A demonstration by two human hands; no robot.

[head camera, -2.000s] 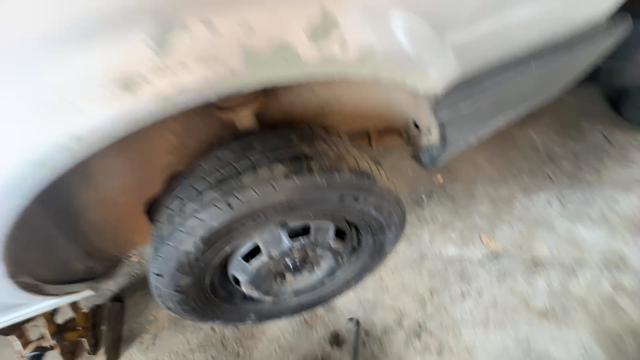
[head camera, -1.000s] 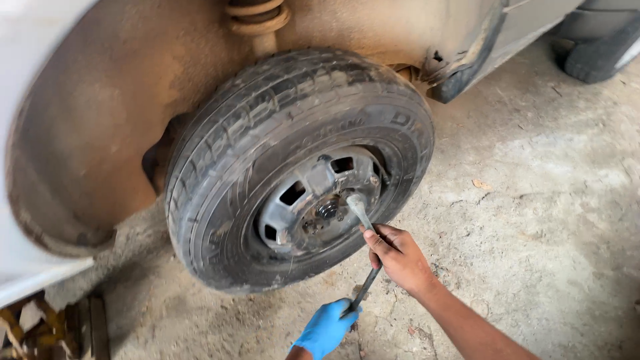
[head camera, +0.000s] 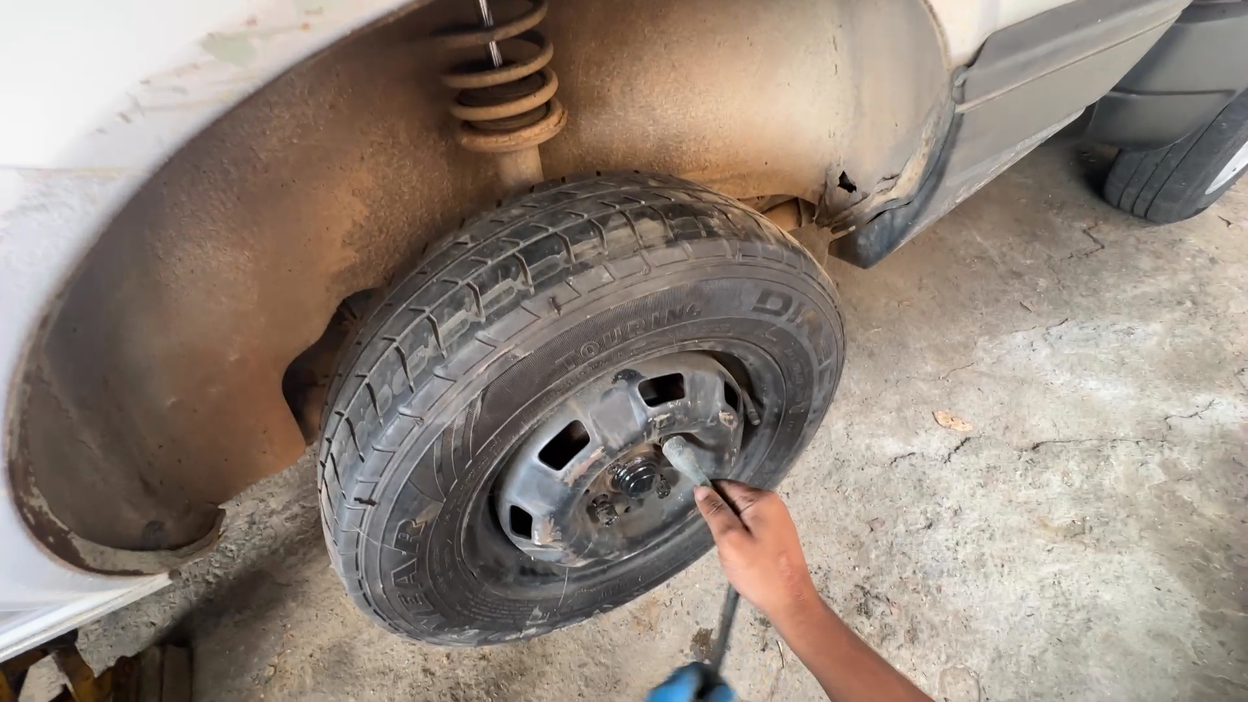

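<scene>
A car wheel, with a black tyre [head camera: 595,253] on a steel rim [head camera: 575,419], sits mounted below a rusty coil spring [head camera: 507,88]. Bare and closed, my right hand [head camera: 760,541] grips an L-shaped lug wrench [head camera: 689,460] near its socket end, which lies over the rim just right of the hub [head camera: 634,475]. My left hand [head camera: 690,684], in a blue glove and partly cut off by the bottom edge, is blurred around the wrench's lower shaft. Whether the socket sits on a lug nut cannot be told.
The wheel arch [head camera: 195,322] of a white car curves over the tyre. A grey sill [head camera: 1063,68] leads to another wheel [head camera: 1180,161] at upper right. Rough concrete floor [head camera: 1024,526] spreads to the right, with a dry leaf [head camera: 953,421]. A yellowish metal support [head camera: 73,673] stands at lower left.
Two seconds ago neither hand was in view; one second ago both held the wrench at the rim. The gloved hand now shows lower, at the frame's edge. The view has shifted.
</scene>
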